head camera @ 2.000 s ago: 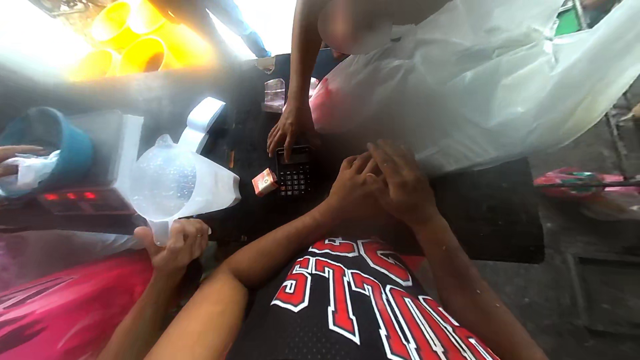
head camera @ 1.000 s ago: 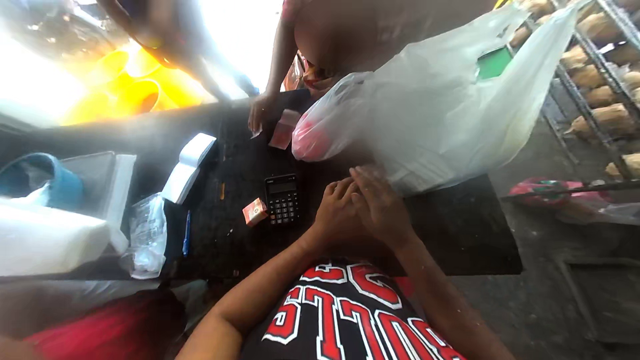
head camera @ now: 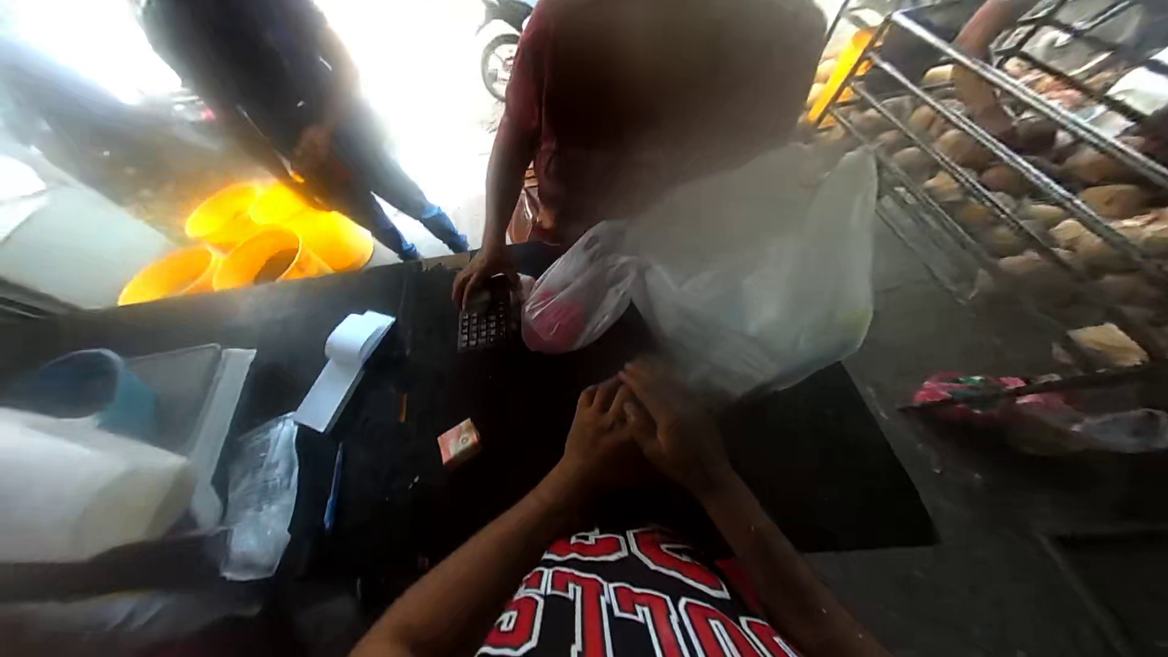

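Observation:
My left hand [head camera: 602,433] and my right hand [head camera: 673,427] rest together on the black table [head camera: 803,456], fingers touching; whether anything lies between them cannot be seen. Just beyond my right hand stands a large translucent plastic bag [head camera: 757,283]. A smaller clear bag with something pink inside [head camera: 566,315] lies to its left. Another person's hand [head camera: 488,272] is on a black calculator [head camera: 484,327] at the far side. A small red and white box [head camera: 459,442] sits to the left of my hands.
On the left lie a notepad [head camera: 338,379], a blue pen [head camera: 334,488], a clear plastic bag [head camera: 263,493], a white container [head camera: 82,484] and a blue tub [head camera: 123,397]. Beyond the table are yellow buckets [head camera: 260,255]. A metal rack [head camera: 1004,173] stands at the right, with brown round things behind its bars.
The calculator, earlier beside the small box, is now farther off under the other person's hand. The clear pitcher held by another hand two seconds ago is no longer there. My hands stay together.

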